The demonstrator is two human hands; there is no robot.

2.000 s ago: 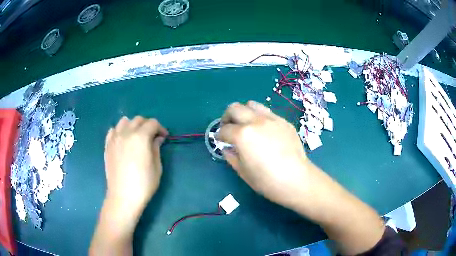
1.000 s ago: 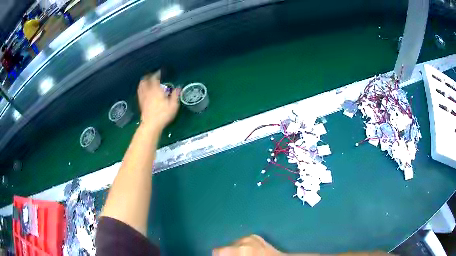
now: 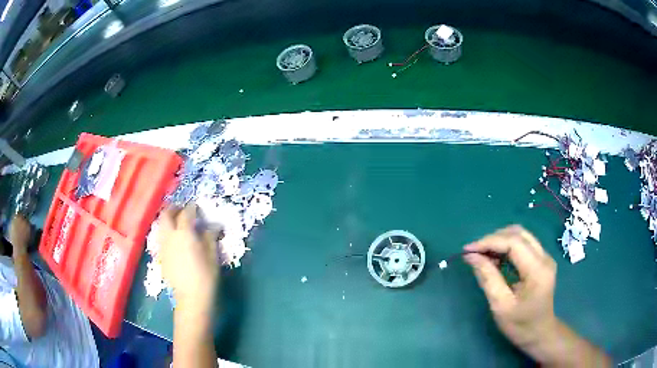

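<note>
A grey round housing (image 3: 396, 259) lies on the green bench with its spoked face up, between my two hands. My right hand (image 3: 513, 277) is to its right, with thumb and fingers pinching a thin dark wire lead (image 3: 461, 255); a tiny white plug (image 3: 443, 264) shows at its free end. The rest of the lead is hidden in the hand. My left hand (image 3: 189, 251) is blurred and reaches over the pile of notched discs (image 3: 234, 172) at left; whether its fingers hold a disc cannot be told.
A red compartment tray (image 3: 137, 194) stands at left, beside another worker's arm (image 3: 27, 280). Beyond the white strip (image 3: 310, 129), the belt carries housings (image 3: 296, 63), one with a white square (image 3: 444, 33) and trailing wires. Loose lead piles (image 3: 580, 194) lie at right.
The view has swung left. My left hand has come back from the belt to the disc pile. A housing with a white square and wires now shows on the belt. My right hand now holds a lead.
</note>
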